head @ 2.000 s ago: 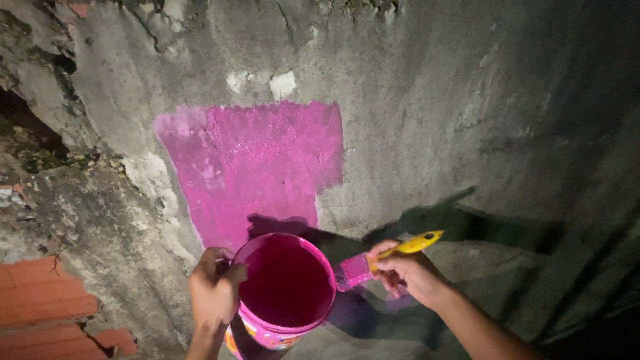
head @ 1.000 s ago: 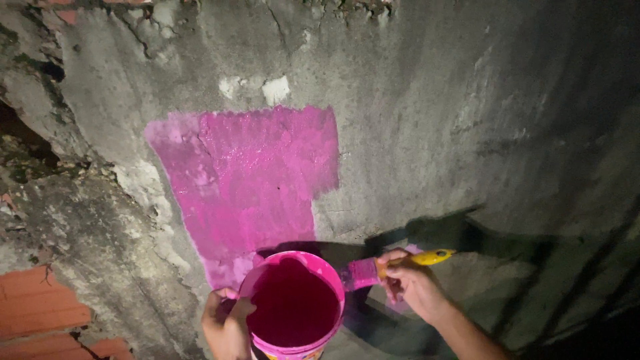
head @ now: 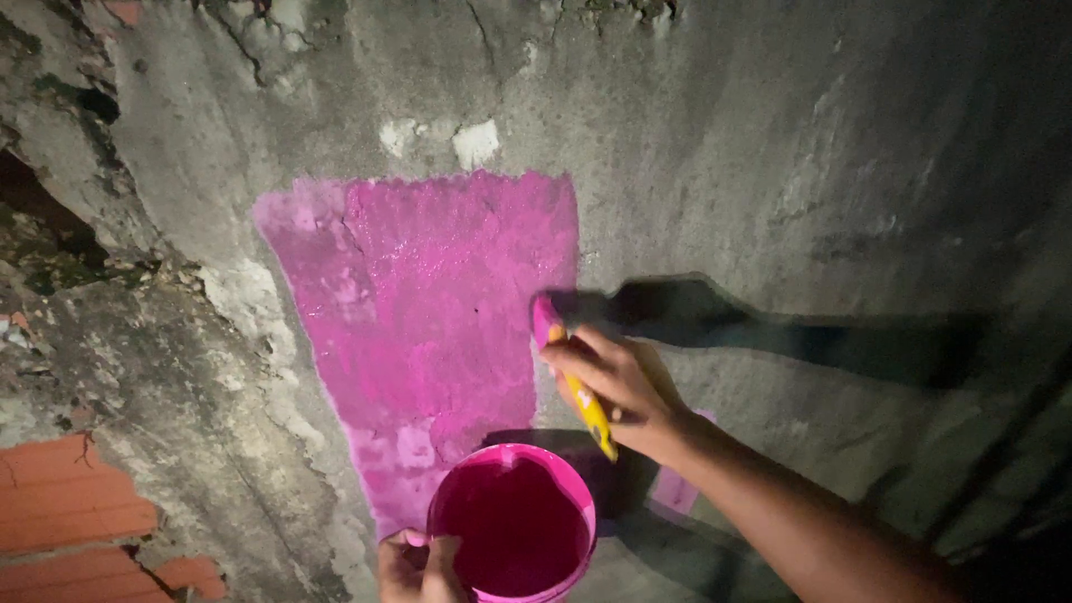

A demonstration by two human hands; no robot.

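Observation:
My left hand [head: 419,569] grips the rim of a plastic bucket [head: 582,477] at the bottom middle, with dark pink paint [head: 515,532] inside. In my right hand [head: 615,377] is a paintbrush with a yellow handle [head: 590,414], its handle end slanting down to the right. The brush's pink bristles [head: 544,318] are at the right edge of a wet pink painted patch [head: 444,301] on the wall, above the bucket. The patch is paler along its left side and lower part.
Rough grey cement wall [head: 720,193] surrounds the patch. Broken plaster [head: 243,318] runs down the left, with bare orange bricks [head: 75,494] at the lower left. A small pink patch [head: 674,490] lies behind my right forearm. Dark shadows cross the right side.
My right hand has moved the brush from beside the bucket up to the right edge of the painted patch. My left hand still holds the bucket, now lower in view.

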